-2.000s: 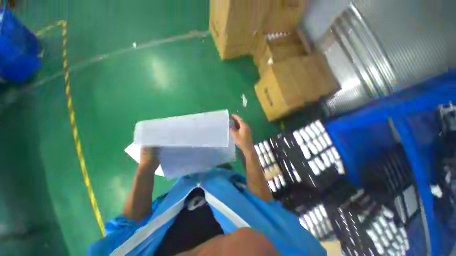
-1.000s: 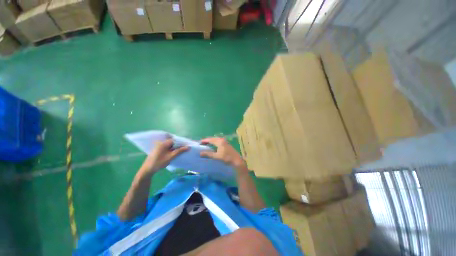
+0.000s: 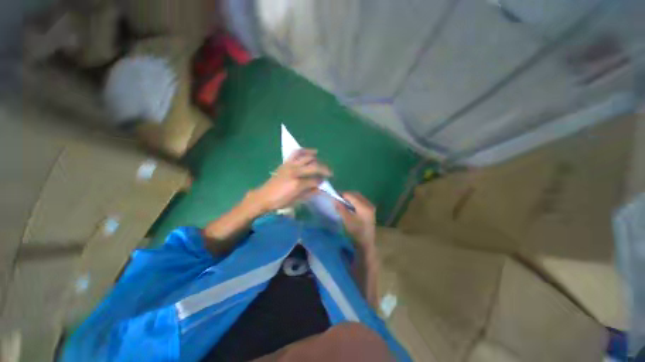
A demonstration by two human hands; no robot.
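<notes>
White paper sheets (image 3: 290, 144) are held in front of my body, seen nearly edge-on as a narrow folded shape. My left hand (image 3: 295, 179) is closed over the upper left part of the sheets. My right hand (image 3: 359, 213) grips their lower right end, close to my coat. The view is blurred, and no print on the sheets can be read.
Brown cartons with small white labels (image 3: 99, 205) stand close on the left. More large cartons (image 3: 452, 283) stand on the right. A pale grey panelled surface (image 3: 452, 78) crosses the upper right. A red object (image 3: 212, 71) lies beyond the green floor (image 3: 318, 120).
The view has turned and moved forward, so cartons now stand close on both sides. The blue bin and floor tape have left the picture. The sheets are now tilted edge-on, still in both hands.
</notes>
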